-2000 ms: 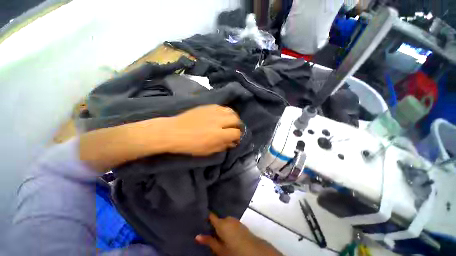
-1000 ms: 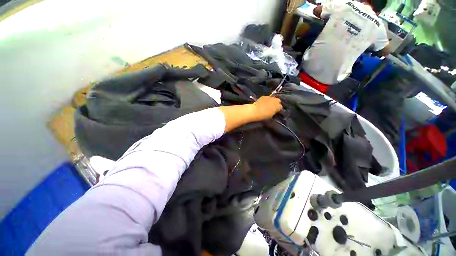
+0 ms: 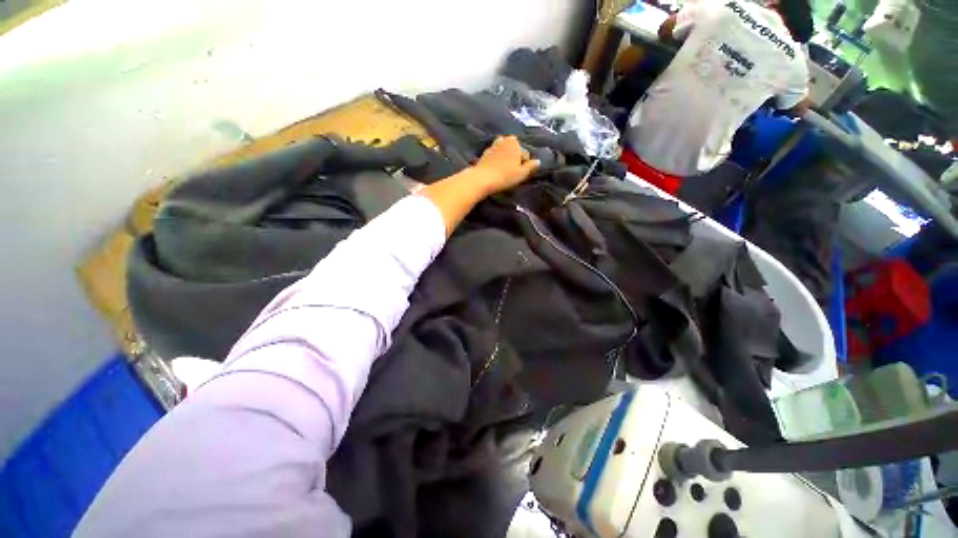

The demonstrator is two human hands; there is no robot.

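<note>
My left hand [image 3: 506, 165] reaches forward with bent fingers onto the dark grey cloth pile behind the sewing machine. It is closed on a fold of the dark grey cloth [image 3: 452, 114], as far as the small view shows. The dark grey garment [image 3: 420, 378] lies bunched between my forearm and the machine. A zipper [image 3: 578, 255] curves across it, right of my hand. A pale stitch line [image 3: 498, 326] runs down the garment. The white sewing machine head [image 3: 609, 462] with a blue stripe is at the bottom. My right hand is out of view.
A brown board [image 3: 368, 118] lies under the heap beside the pale wall. A white tub [image 3: 807, 315] holds cut pieces at the right. Clear plastic [image 3: 578, 118] lies behind the pile. A blue crate [image 3: 89, 447] is at lower left. A person [image 3: 720, 89] in a white shirt sits further back.
My left hand has moved from the garment beside the machine to the pile behind it, lately shifting left and farther back. My right hand has left the picture. The view has turned away from the snips.
</note>
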